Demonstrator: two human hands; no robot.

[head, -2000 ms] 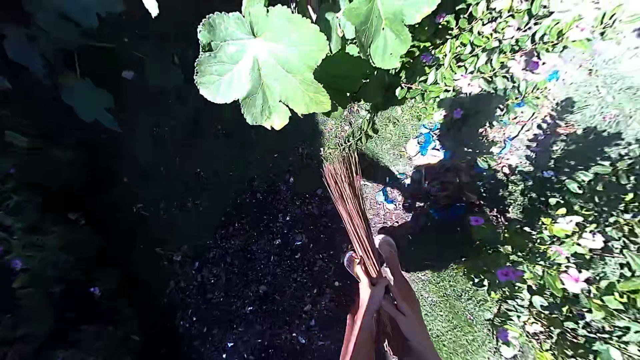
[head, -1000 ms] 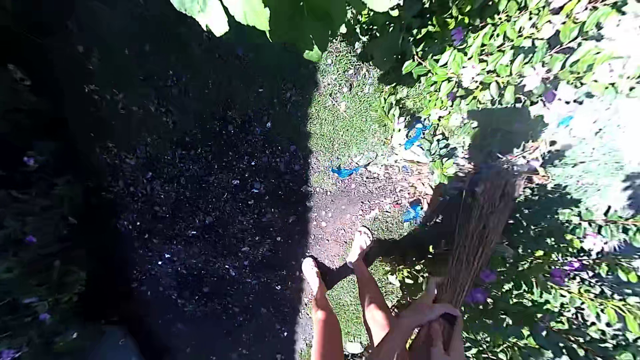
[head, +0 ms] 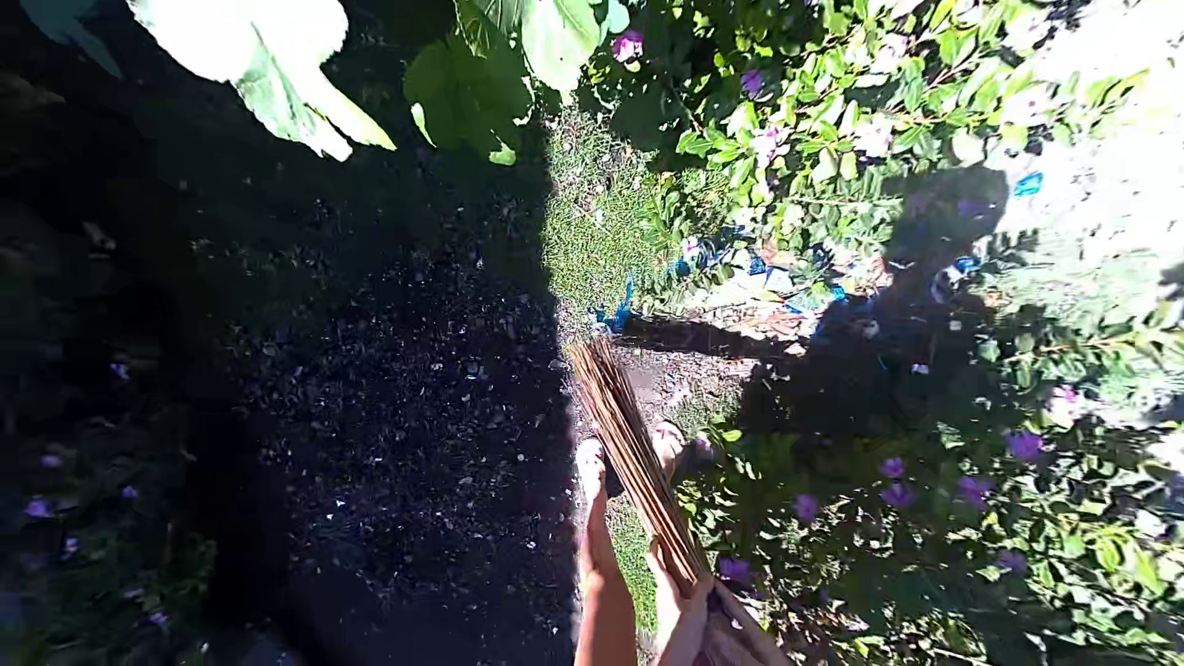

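A broom of thin brown sticks (head: 634,453) slants up and to the left from the bottom of the head view, its loose tips over the edge of the grass. My left hand (head: 680,601) is closed around its bound lower end. My right hand (head: 731,620) lies close beside it on the right, against the same end; its fingers are mostly hidden. Blue scraps, perhaps plastic (head: 615,313), lie just beyond the broom tips, with more blue and pale litter (head: 768,277) further right among leaves.
My feet (head: 592,462) stand on the path either side of the sticks. Dark shaded ground with scattered bits (head: 416,416) spreads to the left. Flowering bushes (head: 1017,518) border the right side. Large leaves (head: 472,92) hang across the top. My shadow (head: 888,342) covers part of the litter.
The broom has swung from the right, over the bushes, back to the middle in front of my feet. Both hands have moved with it.
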